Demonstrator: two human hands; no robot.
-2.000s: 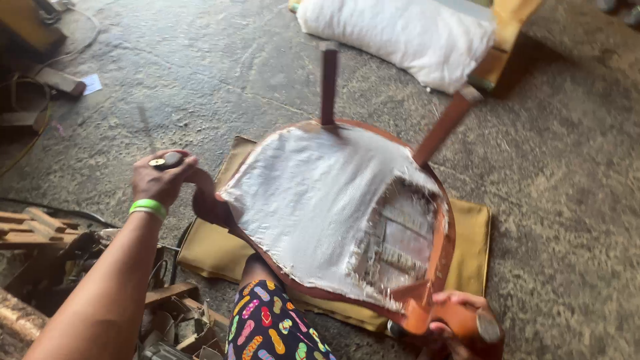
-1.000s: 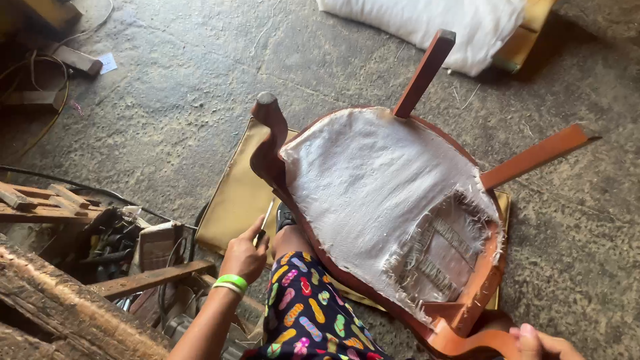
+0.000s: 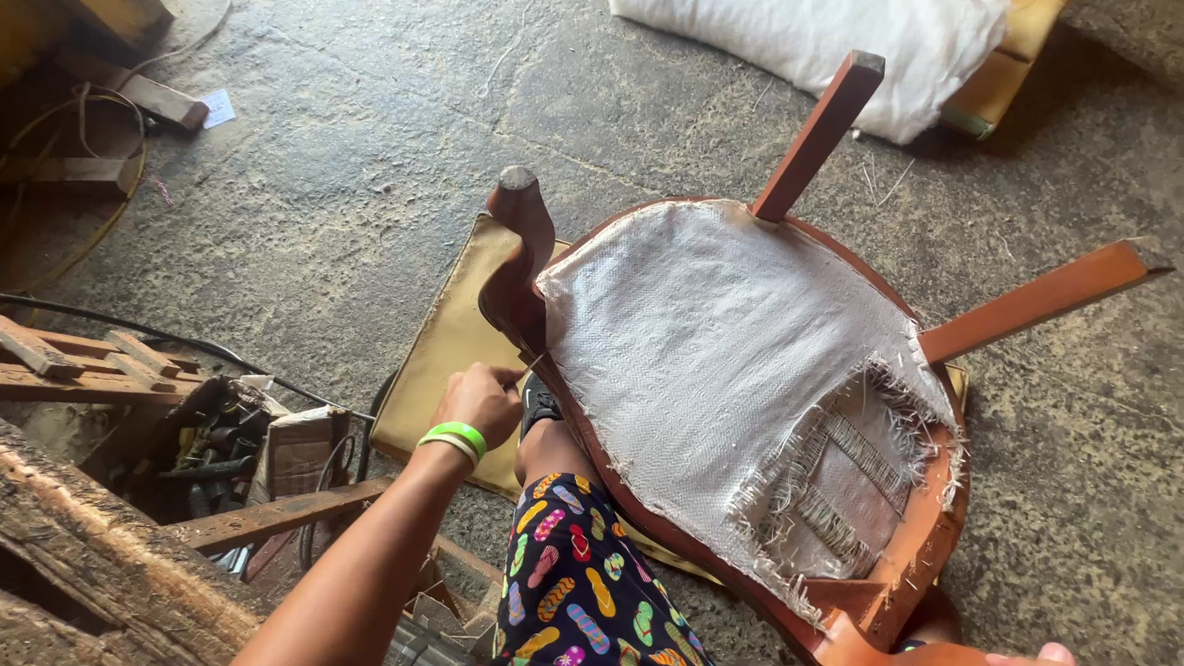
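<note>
An upturned wooden chair seat frame (image 3: 638,507) lies across my lap, its underside covered by white woven fabric (image 3: 703,342) with a frayed opening. Two straight legs (image 3: 819,139) and a curved leg (image 3: 518,250) stick up from it. My left hand (image 3: 478,402) is closed on a thin pointed tool (image 3: 534,363), its tip at the frame edge by the base of the curved leg; the handle is hidden in the fist. Only fingertips of my right hand (image 3: 1036,657) show at the bottom edge, by another curved wooden part (image 3: 916,655); its grip is mostly out of view.
A tan padded panel (image 3: 444,361) lies under the chair. At the lower left are a rough wooden bench (image 3: 111,555), a box of dark parts (image 3: 217,444) and wood strips (image 3: 287,511). White batting (image 3: 832,46) lies at the top; cables (image 3: 139,176) lie at the left.
My left hand came down from the upper end of the curved leg to the frame edge near its base. The chair has turned slightly in view.
</note>
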